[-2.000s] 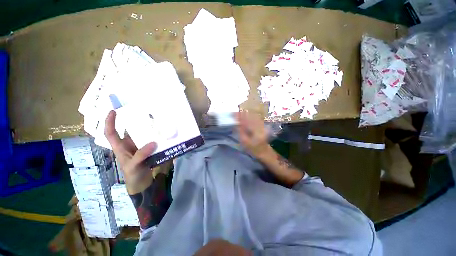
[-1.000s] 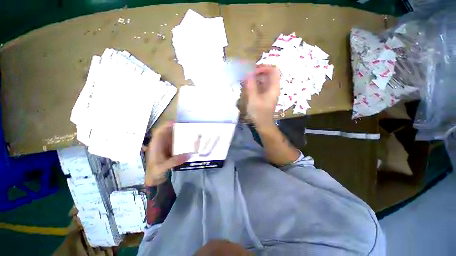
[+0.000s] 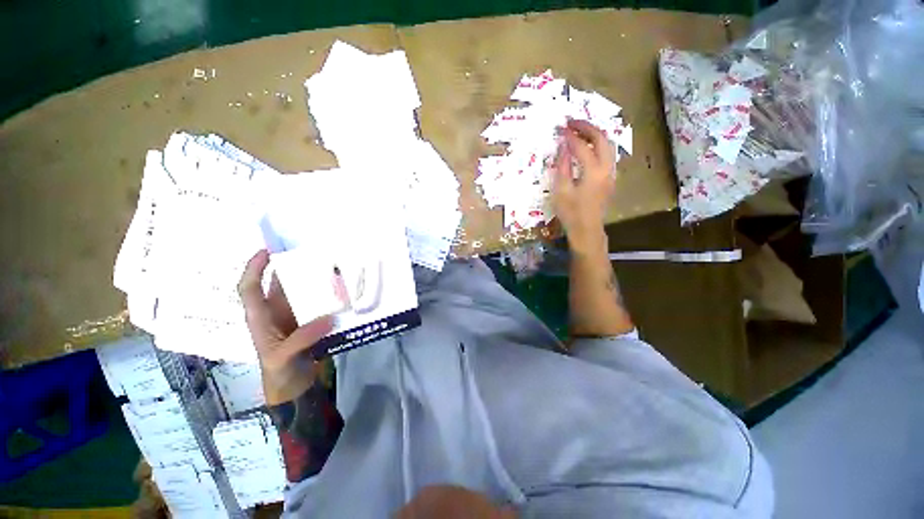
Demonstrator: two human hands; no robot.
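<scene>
My left hand [image 3: 287, 329] holds a white retail carton [image 3: 350, 279] near my lap. Its picture side and black lettered band face up, and its upper end overlaps the column of white papers. My right hand [image 3: 585, 172] is over the loose heap of sachets [image 3: 522, 162], fingertips at the sachets; whether it pinches one cannot be told. White folded papers [image 3: 365, 101] lie in a column mid-table. A pile of flat cartons [image 3: 193, 243] lies left of the held carton.
A clear bag of red-and-white sachets [image 3: 709, 132] lies at the right beside clear plastic [image 3: 871, 132]. Stacks of flat cartons [image 3: 167, 436] stand below the table edge at left. A brown cardboard box [image 3: 795, 335] is at lower right. A blue crate [image 3: 51, 405] is at far left.
The flat carton from the pile was opened up and is now tilted beside the pile. My right hand has moved from the papers to the sachet heap. The camera view has shifted.
</scene>
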